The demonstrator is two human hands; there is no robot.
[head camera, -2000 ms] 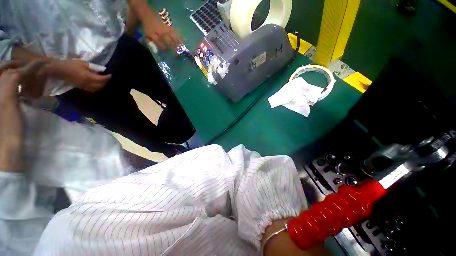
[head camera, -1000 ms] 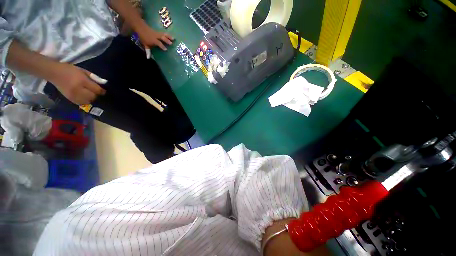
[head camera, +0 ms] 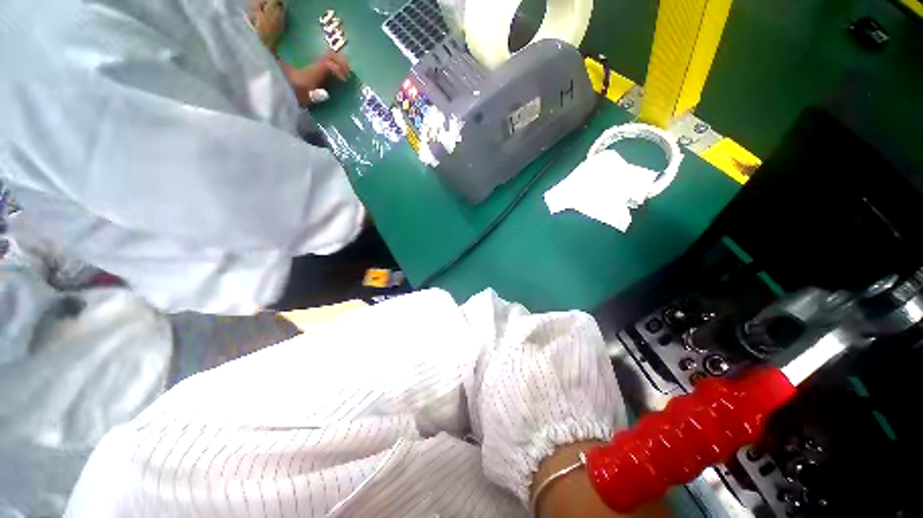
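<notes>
The red ribbed toggle clamp handle [head camera: 693, 435] lies across the lower right on its silver linkage [head camera: 820, 349]. Only the wrist and a sliver of my left hand [head camera: 572, 494] show at the bottom edge, below a white striped sleeve, with a thin bracelet at the cuff. The red handle and the picture's edge hide the fingers, so I cannot tell whether they hold anything. Under the handle is the dark pressing fixture [head camera: 673, 349] with round metal parts on its plates. My right hand is not in view.
A grey tape dispenser [head camera: 521, 116] with a cream tape roll [head camera: 491, 35] stands on the green mat [head camera: 547, 268]. A white wipe [head camera: 604, 192] touches a thin tape ring [head camera: 668, 152]. A black grid tray [head camera: 415, 28], yellow post [head camera: 683, 61] and cable are nearby. People in pale smocks fill the left.
The neighbour's smock has leaned forward across the left, covering the dark trousers and floor seen before. The red handle has shifted very slightly right. My left arm is almost unmoved.
</notes>
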